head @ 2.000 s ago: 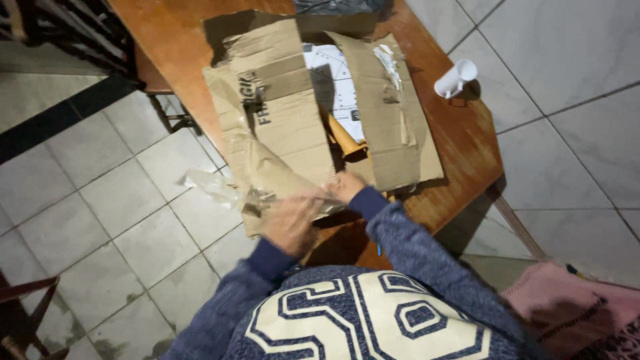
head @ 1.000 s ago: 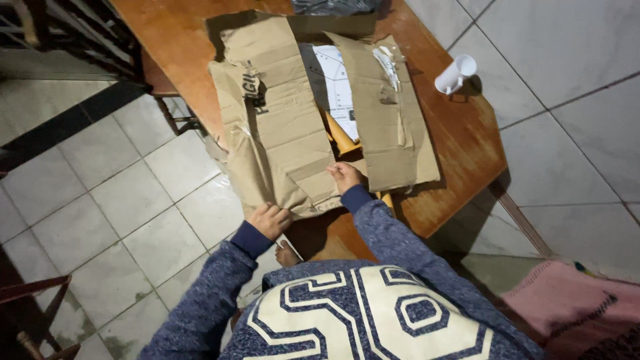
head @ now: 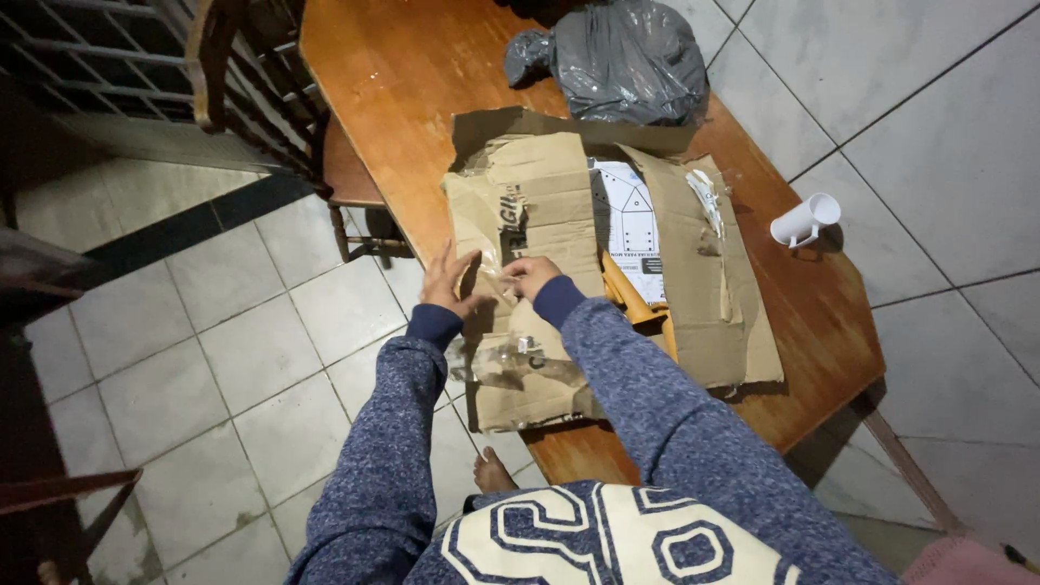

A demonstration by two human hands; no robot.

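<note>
An opened cardboard box (head: 561, 195) lies on the wooden table, its two wide flaps partly folded over the top. Between the flaps show a printed sheet with a line drawing (head: 634, 211) and orange pieces (head: 626, 288) whose kind I cannot tell. My right hand (head: 532, 276) pinches clear packing tape (head: 491, 268) on the left flap. At that flap's outer edge is my left hand (head: 447, 280), fingers spread; whether it touches the tape is unclear. More loose tape (head: 520, 357) clings lower on the same flap.
A tied grey plastic bag (head: 630, 61) sits behind the box. To the right, a white mug (head: 804, 219) lies near the edge of the wooden table (head: 406, 97). A wooden chair (head: 353, 166) stands at the left, and my bare foot (head: 491, 471) is on the tiled floor.
Both hands have left the flap's near edge and moved up along it, to the tape beside the printed lettering. My left hand has let go of the flap's near corner. The view has shifted.
</note>
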